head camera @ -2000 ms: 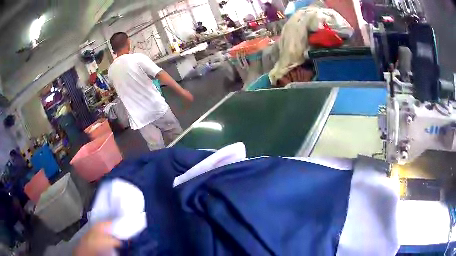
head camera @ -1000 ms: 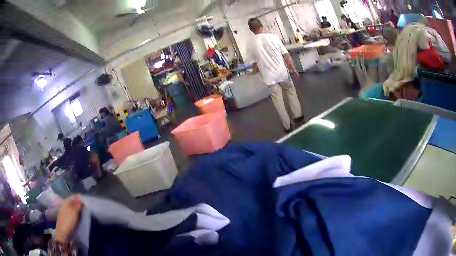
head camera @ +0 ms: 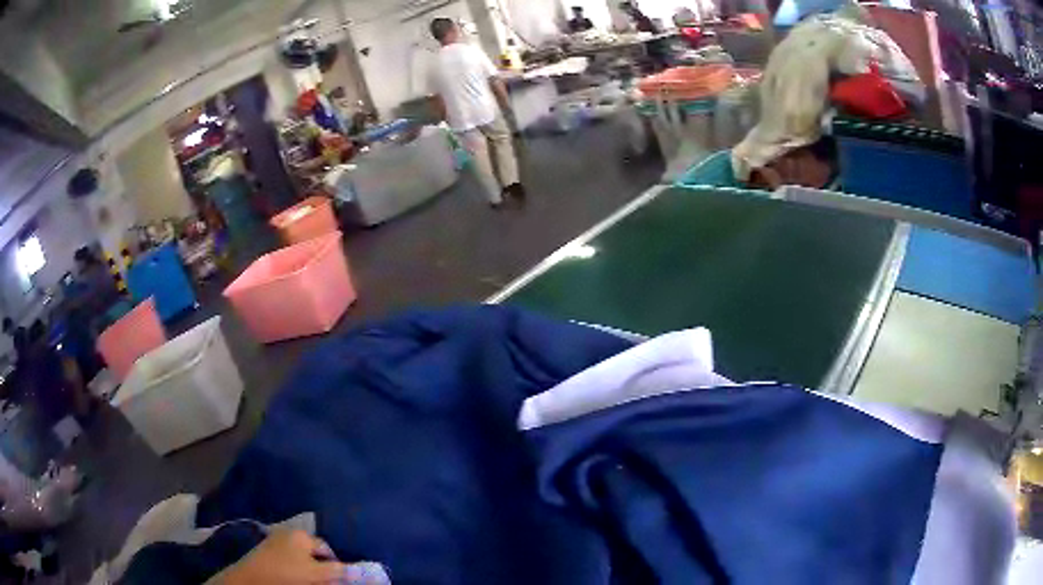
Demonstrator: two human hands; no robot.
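Observation:
A large navy garment panel [head camera: 400, 423] with pale grey-white bands drapes over the near table edge and fills the lower middle. One pale band [head camera: 623, 375] lies folded on top of it. Another wide pale band [head camera: 966, 509] runs down its right end, beside the lit needle area at the right rim. My left hand [head camera: 286, 560] is at the bottom left, cut off by the picture's edge, with its fingers closed on the panel's pale-banded edge. My right hand is not in view.
A dark green-topped table [head camera: 732, 274] lies beyond the cloth, with a white and blue machine table [head camera: 944, 354] to its right. Pink bins [head camera: 295, 291] and a white bin [head camera: 183, 389] stand on the floor at left. A person in a white shirt [head camera: 467, 91] is farther back.
The view swung left and then partly back right. My left hand was blurred at first, then raised the banded edge at far left; it is now lower and closer to the panel. The person has moved farther away.

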